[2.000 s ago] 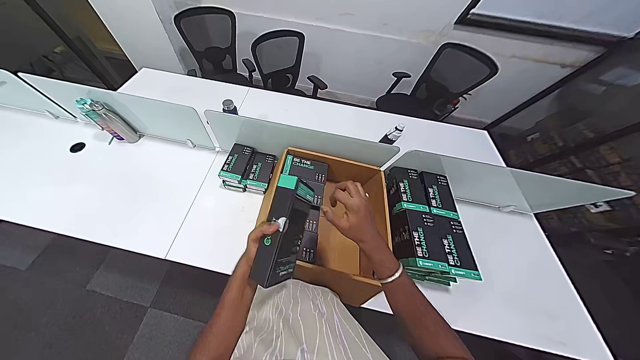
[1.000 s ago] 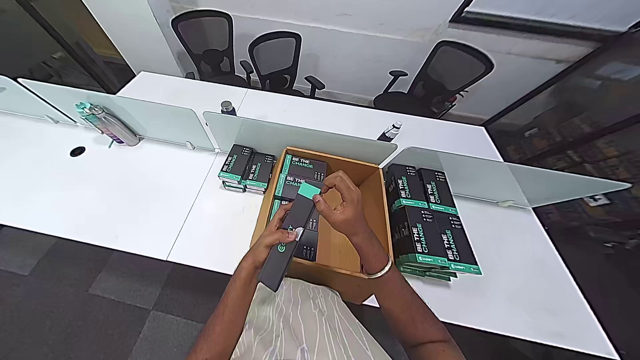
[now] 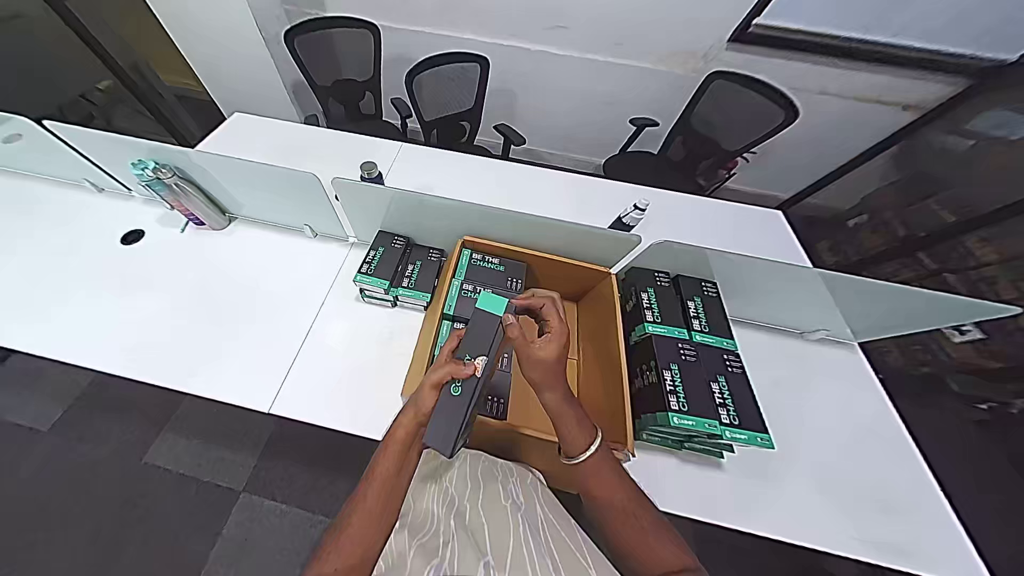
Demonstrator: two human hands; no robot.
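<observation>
A long black box with a green end (image 3: 466,384) is tilted above the left part of an open cardboard carton (image 3: 606,344). Around its lower middle, my left hand (image 3: 438,380) is closed, the thumb beside a pale spot on its face. My right hand (image 3: 544,336) has its fingertips at the green end, thumb and index finger bent against the edge. Inside the carton, several black and green boxes (image 3: 498,268) lie along the left side, partly hidden by the held box and my hands. The carton's right part shows bare cardboard.
Stacks of similar boxes stand left (image 3: 384,260) and right (image 3: 676,376) of the carton on the white desk (image 3: 320,336). Frosted divider panels (image 3: 488,224) run behind. Bottles (image 3: 188,196) stand near the dividers, and mesh chairs (image 3: 448,88) are beyond the desks.
My right hand has moved from above the carton's interior to the green end of the held box. The box has turned from its broad, lettered face to a narrower side.
</observation>
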